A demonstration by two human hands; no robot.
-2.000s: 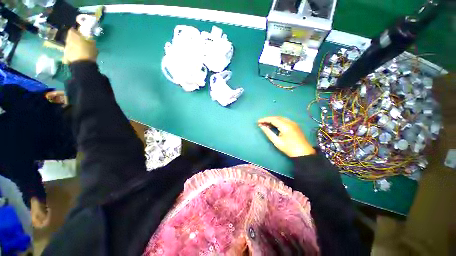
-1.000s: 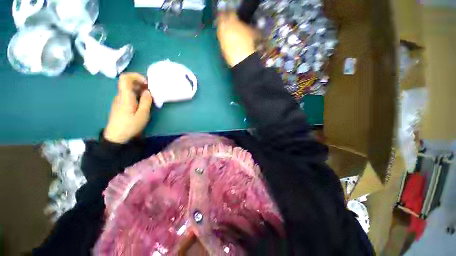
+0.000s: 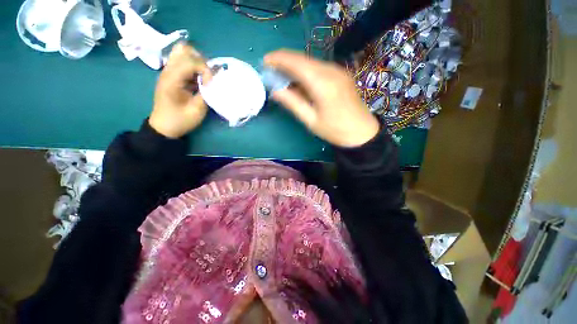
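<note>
A round white plastic housing (image 3: 234, 90) is held above the green mat in front of me. My left hand (image 3: 180, 92) grips its left edge between thumb and fingers. My right hand (image 3: 326, 95) is at the housing's right side, with thumb and fingers around a small blurred silver-grey piece (image 3: 275, 78), which looks like a motor. Whether that piece touches the housing is unclear. The black electric screwdriver (image 3: 379, 25) slants over the motor heap, behind my right hand.
A heap of wired motors (image 3: 405, 69) lies at the right, beside a large cardboard carton (image 3: 500, 95). White housings (image 3: 60, 28) and one with a curved arm (image 3: 145, 44) lie at the upper left. White parts (image 3: 73, 183) fill a box below the bench edge.
My right hand has come back from the screwdriver and motor heap to the housing, now with a small grey piece. My left hand still holds the housing, which is turned. The camera view has shifted.
</note>
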